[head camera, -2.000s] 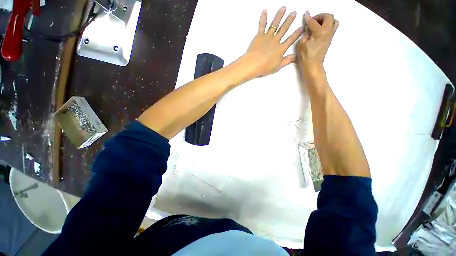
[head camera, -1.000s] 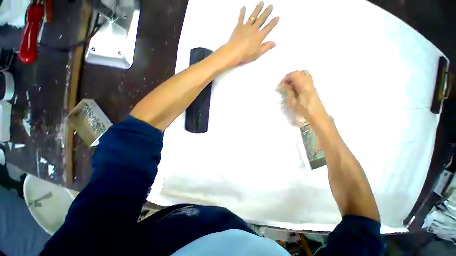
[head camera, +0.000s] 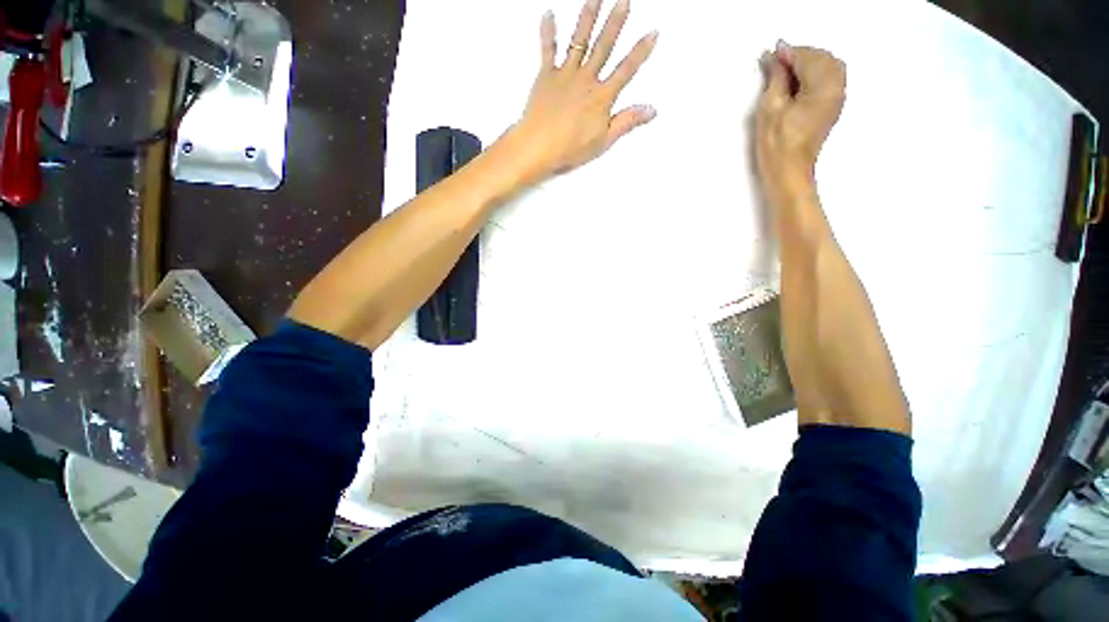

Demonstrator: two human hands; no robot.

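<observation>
A large white stack [head camera: 608, 316] of thin sheets covers much of the dark table. My left hand [head camera: 581, 103] lies flat on its upper middle part, palm down with fingers spread, a ring on one finger. My right hand [head camera: 803, 103] is over the stack to the right, fingers curled with thumb and fingertip together. Whether it pinches a pin is too small to tell. A small open pin box [head camera: 752, 355] sits on the stack, partly hidden by my right forearm. A dark block [head camera: 450, 292] lies on the stack under my left forearm.
A second pin box [head camera: 195, 322] is on the dark table [head camera: 328, 146] at left, beside a wooden strip [head camera: 151, 243]. Beyond are a silver plate [head camera: 231, 146] and a red-handled tool [head camera: 22, 134]. A handled weight [head camera: 1077, 188] lies at the stack's right edge. A cream bucket [head camera: 116, 510] stands lower left.
My right hand has moved from near the pin box up and away to the upper right of the stack. My left hand remains flat and spread. The whole view has shifted slightly.
</observation>
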